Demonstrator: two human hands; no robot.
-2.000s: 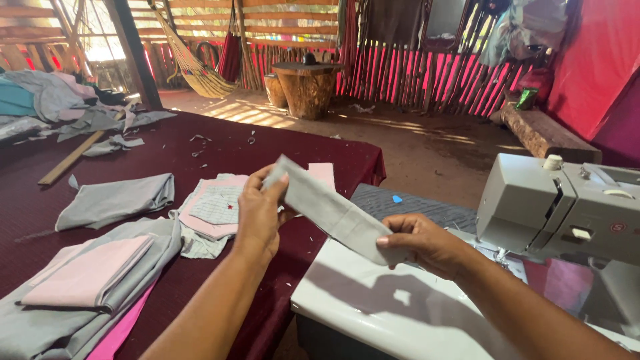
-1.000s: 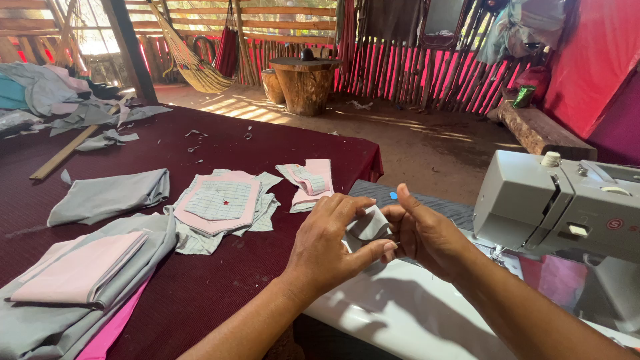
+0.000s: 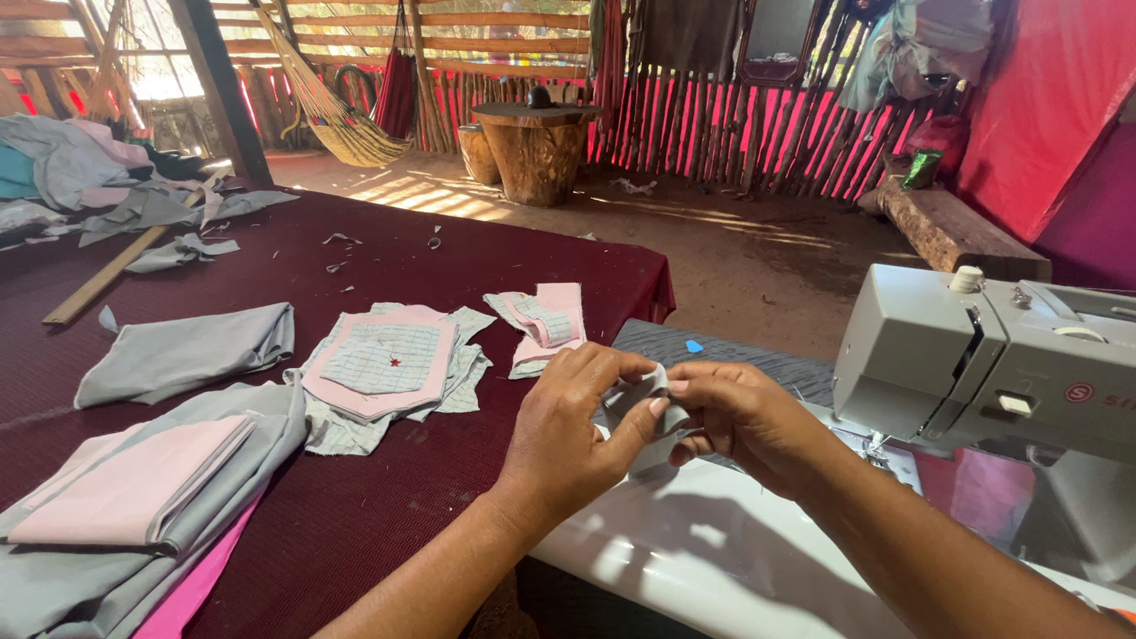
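My left hand [image 3: 577, 426] and my right hand [image 3: 754, 413] meet above the white bed of a Singer sewing machine [image 3: 958, 364]. Between their fingertips they grip a small grey fabric piece [image 3: 652, 399], bent or folded, partly covered by the fingers. The machine's needle area lies just right of my right hand. To the left, on the dark red tablecloth, rest pink and checked pocket-shaped pieces [image 3: 382, 355] with a small red mark, and pink and checked strips [image 3: 546, 324]. Folded grey fabric [image 3: 186, 351] and a folded pink piece [image 3: 133, 479] on grey cloth lie farther left.
A wooden ruler or slat [image 3: 115, 275] lies by a heap of fabric [image 3: 71, 160] at the back left of the table. A small blue piece [image 3: 694, 346] sits on the grey surface behind my hands. Beyond are a hammock [image 3: 346, 133], a log table [image 3: 537, 151] and a log bench [image 3: 967, 231].
Two seconds ago the grey strip was stretched out between my hands; now it is bunched or folded small, with my hands close together. My left hand has moved right, uncovering the pink and checked strips.
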